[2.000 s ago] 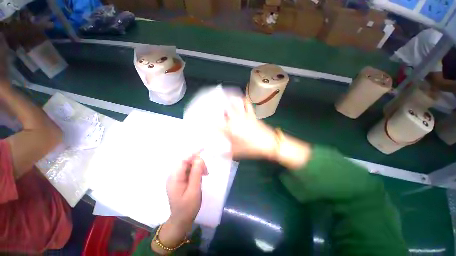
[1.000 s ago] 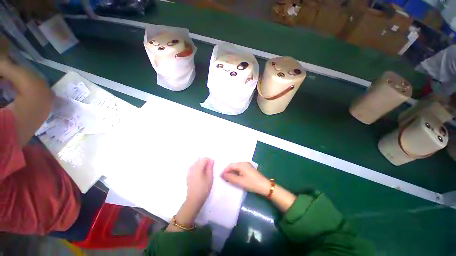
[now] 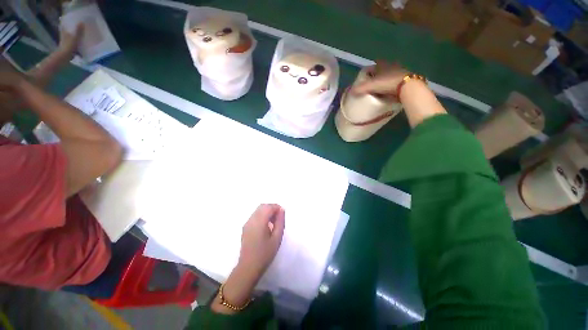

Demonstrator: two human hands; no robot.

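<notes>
My right hand is over the top of a bare cream canister with a brown strap, its fingers around the upper end and covering most of the face. My left hand rests on the bright white wrapping sheets, fingers curled and thumb near the fingertips; whether it pinches a sheet is hidden by glare. A wrapped canister stands just left of the bare one, face showing at the top. Another wrapped canister stands farther left.
More bare canisters are at the right on the green belt, behind my sleeve. A pale metal rail edges the belt. At left are a person's arm, printed papers and a red stool.
My right hand has moved from the sheets up and right onto the bare canister. My left hand has stayed on the sheets. The neighbour's other hand now shows at a flat card.
</notes>
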